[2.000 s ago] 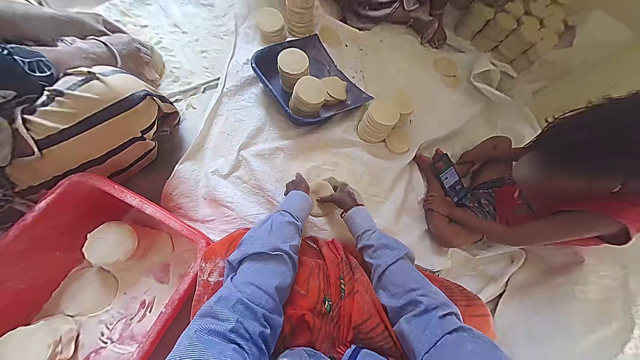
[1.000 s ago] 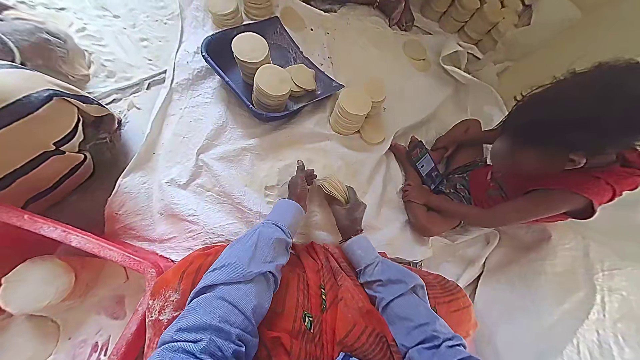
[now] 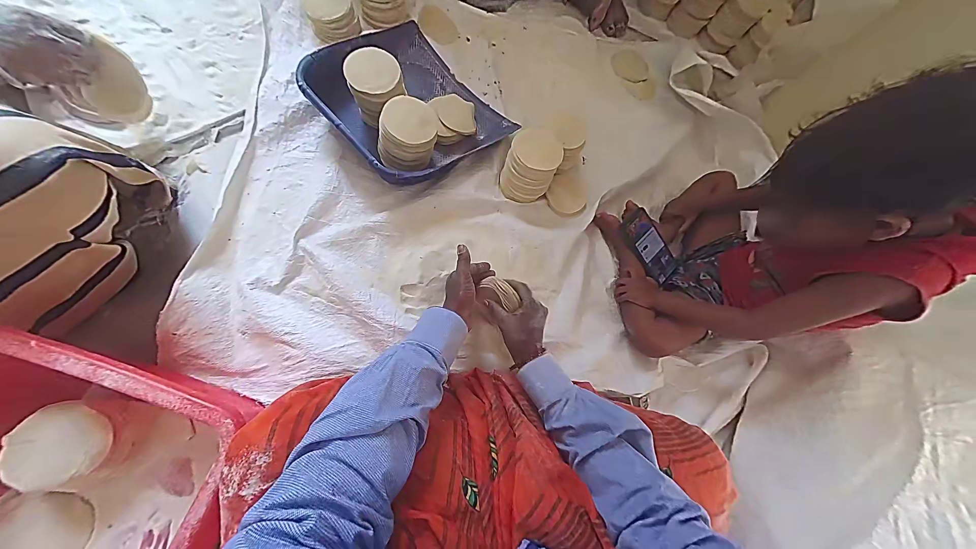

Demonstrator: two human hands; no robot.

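Note:
A small stack of thin round dough discs [image 3: 503, 294] is gripped in my right hand [image 3: 521, 320], tilted on edge above the floured white cloth [image 3: 320, 305]. Close against its left side is my left hand [image 3: 463, 285], with thumb raised and fingers partly apart; whether it touches the discs is hard to tell. Beyond my hands, a blue plastic tray [image 3: 324, 103] carries taller stacks of discs [image 3: 408, 126]. Another stack [image 3: 530, 164] stands on the cloth right of the tray, with loose discs [image 3: 566, 191] beside it.
A red plastic tub [image 3: 137, 374] at lower left holds flour and large dough rounds [image 3: 57, 446]. At right sits a person in red [image 3: 831, 297], a phone [image 3: 650, 245] by their legs. Another person's striped clothing [image 3: 61, 229] is at left. More disc stacks [image 3: 724, 23] stand at the far edge.
Two seconds ago both hands were low around pale discs near my lap; now the right hand holds the discs tilted on edge. The view has shifted somewhat.

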